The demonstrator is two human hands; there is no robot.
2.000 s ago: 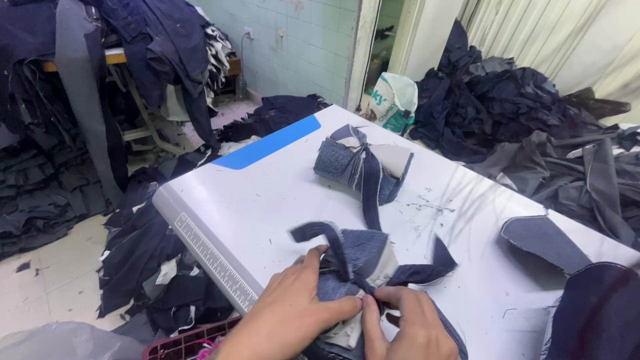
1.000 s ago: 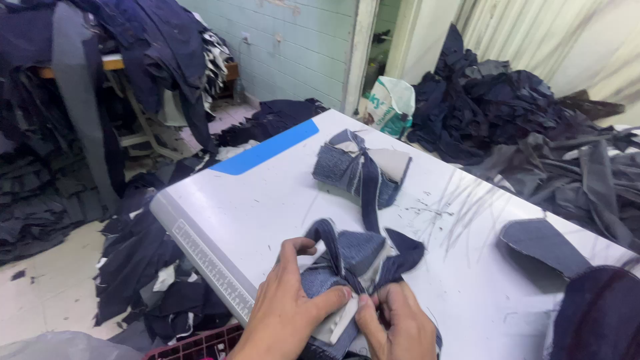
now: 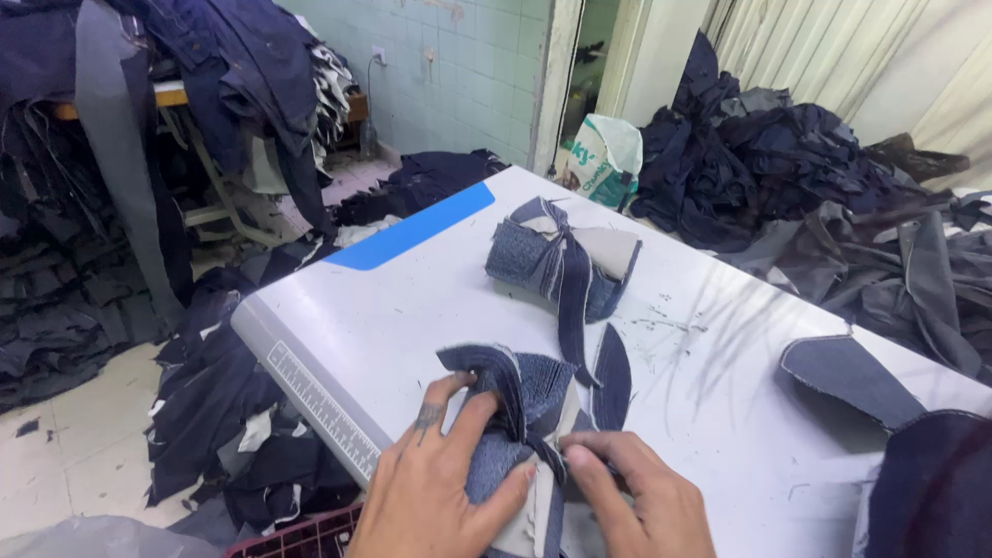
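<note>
A bundle of denim pieces (image 3: 542, 377) lies on the white table near its front edge, with a dark denim strip (image 3: 508, 387) crossed around its middle. My left hand (image 3: 446, 473) rests over the bundle's left side, fingers spread on the strip and cloth, thumb at the pale piece. At the crossing of the strip, my right hand (image 3: 635, 484) pinches it between thumb and forefinger. Farther back lies a second denim bundle (image 3: 515, 256), tied around its middle with a dark strip whose end hangs toward me.
The white table (image 3: 349, 318) has a printed ruler edge and blue stripe. A grey denim piece (image 3: 849, 376) and dark cloth (image 3: 930, 480) lie right. Denim heaps (image 3: 744, 155) surround the table. A plastic bag (image 3: 604, 155) stands behind; a crate (image 3: 302, 539) sits at the lower left.
My right hand has moved slightly toward me at the strip's crossing. The strip's right end now stands up beyond the bundle; it lay bent to the right before. The far bundle has not moved.
</note>
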